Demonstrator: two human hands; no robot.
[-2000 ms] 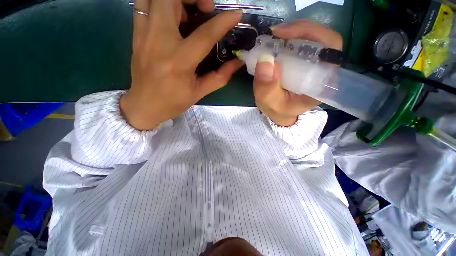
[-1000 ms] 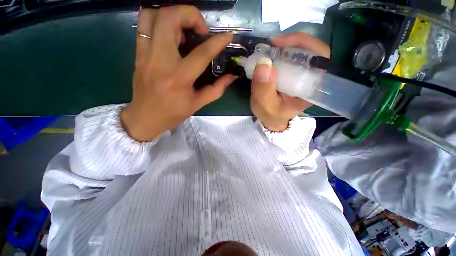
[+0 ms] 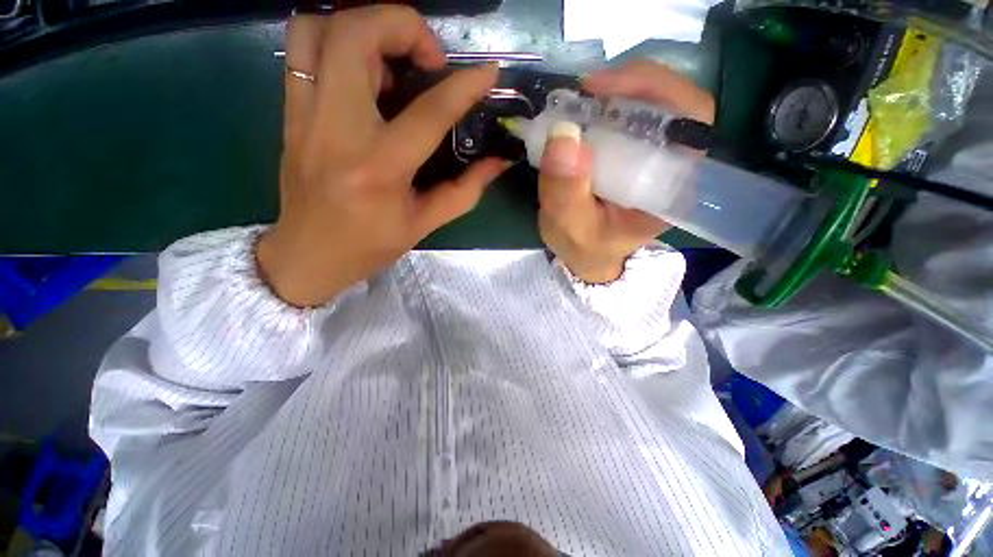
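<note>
My right hand (image 3: 610,163) holds the glue syringe (image 3: 697,196), a fat translucent barrel with milky contents at its front and a green adapter (image 3: 811,245) at its rear. Its yellow-green needle (image 3: 510,126) points left into the black watch housing (image 3: 469,143), which has a shiny silver rim. My left hand (image 3: 370,152) is around the left side of the housing and its dark fixture, thumb below and index finger above. Whether its fingertips grip the housing or the fixture is hidden. Both hands are bare.
A thin metal rod (image 3: 523,57) lies on the green mat (image 3: 142,163) behind the hands. White paper (image 3: 637,22) is at the back. A round gauge (image 3: 803,114) and yellow label (image 3: 887,98) stand at the right, beside another person's smock (image 3: 871,381). A blue bin (image 3: 65,285) is at the lower left.
The view has shifted slightly. Both hands, the housing and the syringe keep nearly the same arrangement, with the needle still at the housing.
</note>
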